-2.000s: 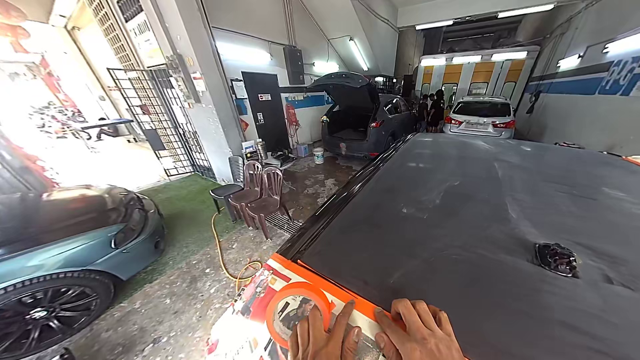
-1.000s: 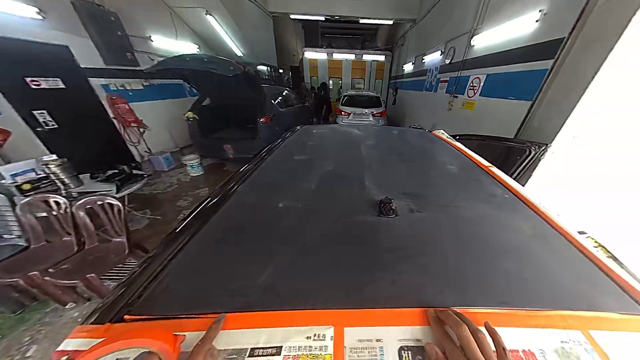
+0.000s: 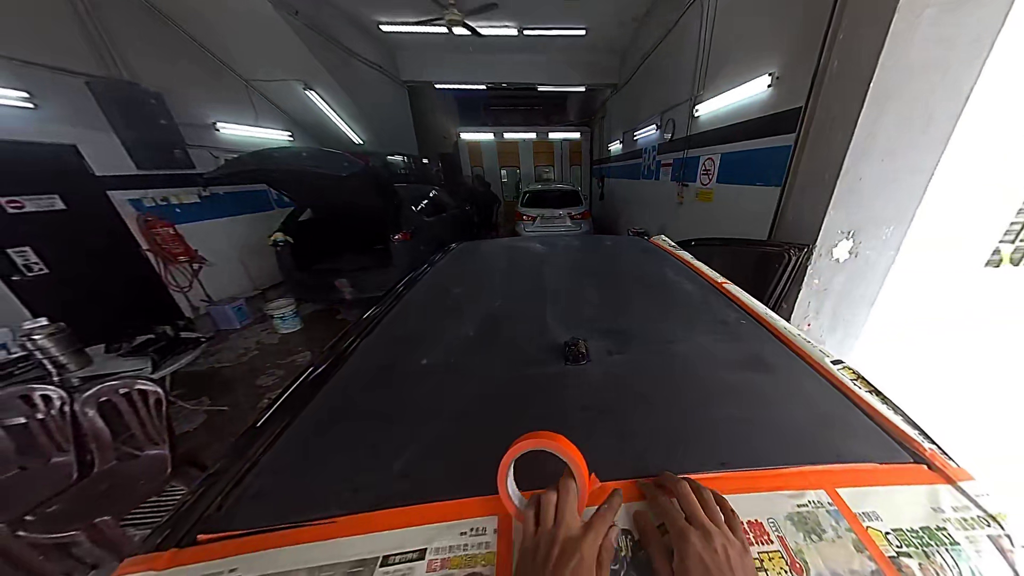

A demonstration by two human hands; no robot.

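Note:
My left hand (image 3: 564, 528) holds a roll of orange masking tape (image 3: 546, 442), its fingers through and around the lower rim; the roll stands over the rear edge of a dull dark car roof (image 3: 480, 384). Just to the right, my right hand (image 3: 692, 524) lies flat with fingers spread on newspaper (image 3: 788, 528) and the orange tape strip (image 3: 744, 482). That strip runs along the roof's edge and borders the newspaper sheets. Farther up the roof sits a small black object (image 3: 575, 351), probably the roof antenna base.
Taped newspaper (image 3: 808, 344) lines the roof's right side. Brown plastic chairs (image 3: 120, 448), a cluttered table (image 3: 160, 352) and a white bucket (image 3: 283, 315) stand at left. Beyond are a dark car with its tailgate raised (image 3: 352, 216), a silver car (image 3: 552, 210) and a pillar (image 3: 864, 176) at right.
The view has swung to face along the roof. My left hand and the tape roll have moved right from the roof's left corner, and the hands are now close together. My right hand lies farther right along the edge.

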